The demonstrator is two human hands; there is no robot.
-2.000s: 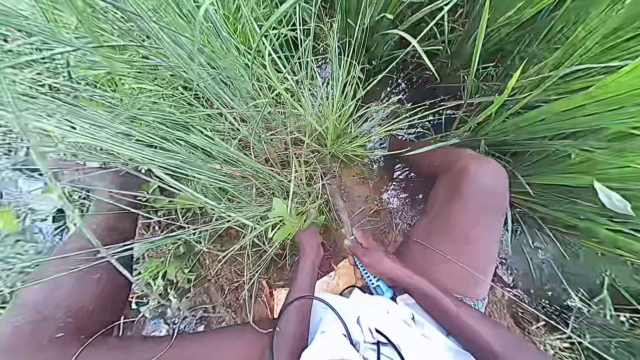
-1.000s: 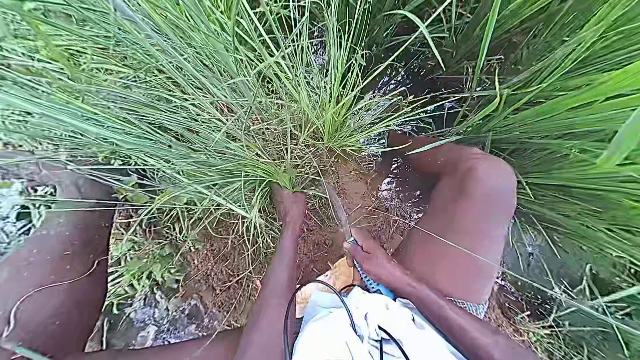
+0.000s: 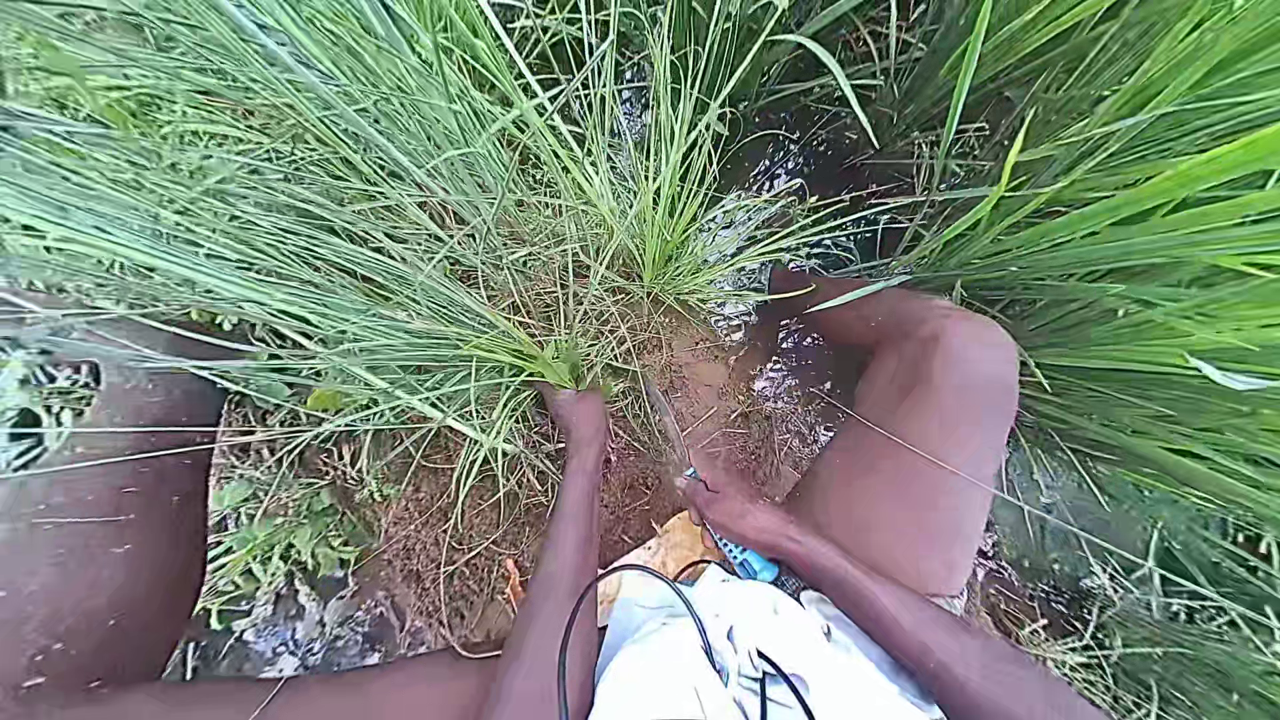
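Note:
My left hand (image 3: 577,410) is closed around the base of a grass clump (image 3: 555,365), low to the ground, its fingertips hidden by the blades. Right of it, my right hand (image 3: 728,508) grips the blue handle (image 3: 745,555) of a bladed hand tool. The tool's narrow, muddy metal blade (image 3: 664,418) points up and to the left, toward the grass roots; its tip is hard to make out. A separate upright grass tuft (image 3: 665,240) grows just beyond the blade.
Tall grass (image 3: 1130,270) leans in from the right. Wet mud (image 3: 700,365) and shallow water (image 3: 800,370) lie between the tuft and my bent right leg (image 3: 910,440). My left leg (image 3: 110,500) is at the left. Black cables (image 3: 640,570) cross my white garment (image 3: 750,640).
My left hand has moved left, away from the tool, and has closed on the grass clump. The broad-leaved sprig beside it two seconds ago no longer shows there. My right hand keeps its hold.

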